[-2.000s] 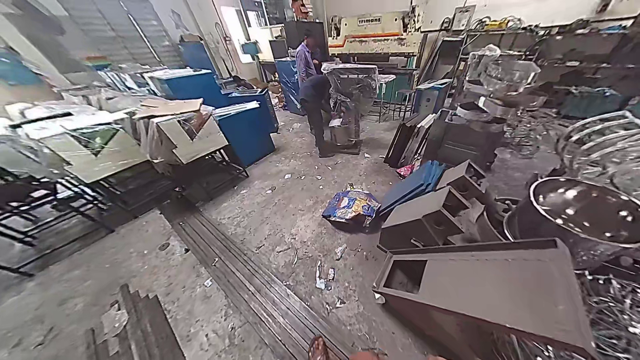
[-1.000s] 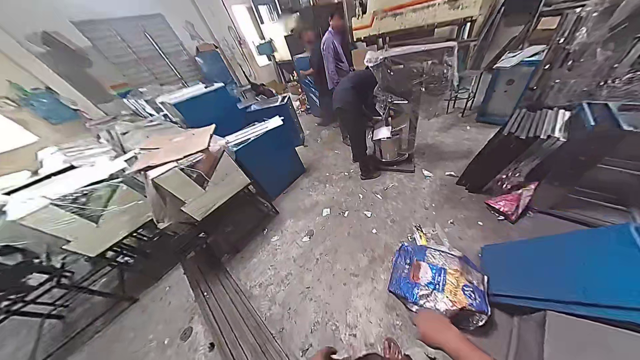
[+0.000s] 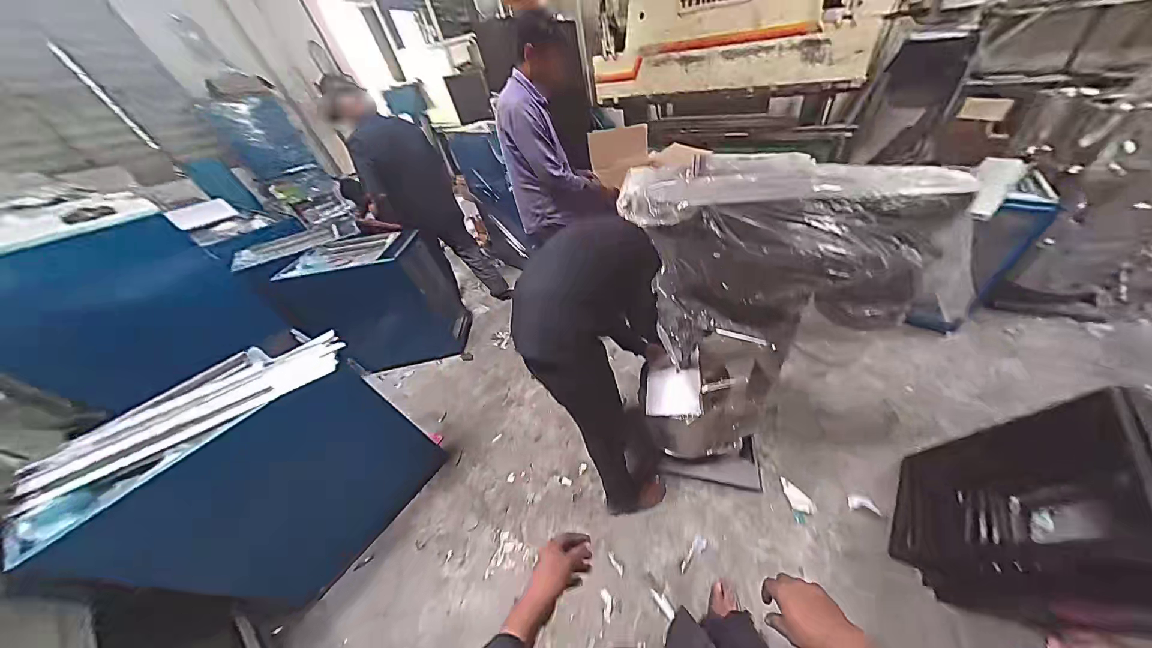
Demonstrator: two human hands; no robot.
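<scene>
My left hand [image 3: 562,567] is held low over the littered concrete floor [image 3: 486,450], fingers loosely bent and holding nothing. To the right, my right hand [image 3: 804,608] hangs near the bottom edge, its fingers curled a little and apart, with nothing seen in it. One of my feet shows between the hands. Ahead, a person in dark clothes [image 3: 585,297] bends over a large metal item wrapped in clear plastic film [image 3: 756,234]. A white sheet [image 3: 673,391] lies against its lower part, near that person's hands.
Blue panels [image 3: 243,504] topped with white strips stand at left. Dark stacked metal pieces [image 3: 1035,504] are at right. A person in a purple shirt [image 3: 535,153] and another in dark clothes [image 3: 396,171] stand behind, near a cardboard box [image 3: 619,153]. Scraps litter the floor.
The view has moved well forward toward the bending person. The blue printed bag, near my right hand one second ago, is out of view. Both my hands now show in front of me.
</scene>
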